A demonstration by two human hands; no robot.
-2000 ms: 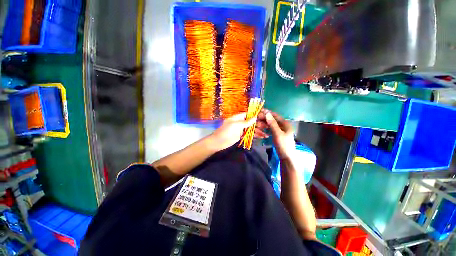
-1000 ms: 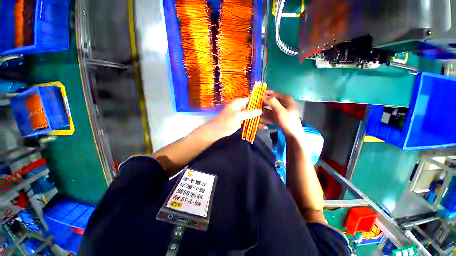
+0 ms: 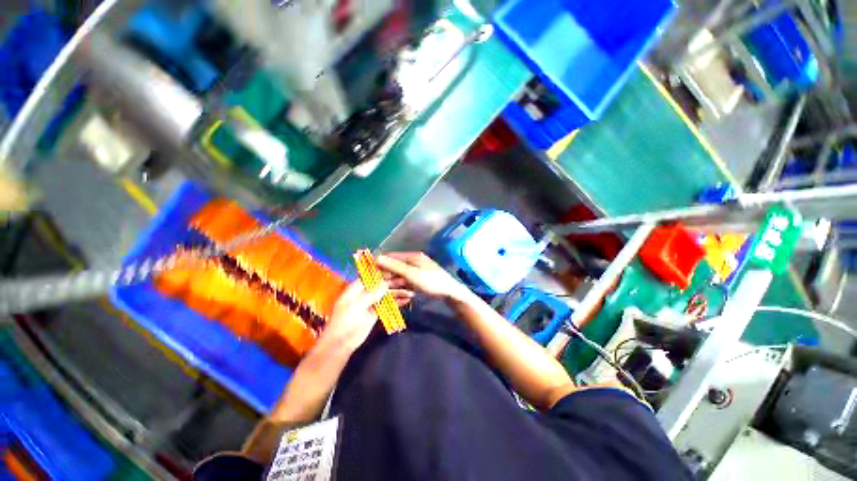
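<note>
A small bundle of yellow-orange wire leads [image 3: 380, 293] lies across my left hand [image 3: 350, 318], which grips it near the middle. My right hand [image 3: 418, 277] is at the upper right side of the bundle, with its fingertips by the wires; whether they grip any is hard to tell. The blue wire bin [image 3: 202, 331] with two rows of orange wires is to the left of my hands. The dark ends of the rows meet in the middle.
A blue stool [image 3: 492, 252] stands right of my hands. A large blue tote [image 3: 587, 47] is on the green bench [image 3: 615, 150] beyond. A red box [image 3: 672, 254], metal frame bars [image 3: 719, 343] and a grey device [image 3: 728, 404] are at right. A blurred chain-like strip [image 3: 132, 272] crosses the left.
The view has swung to the right, so the wire bin now lies lower left and tilted, and the stool shows more fully. The bundle stays in my left hand.
</note>
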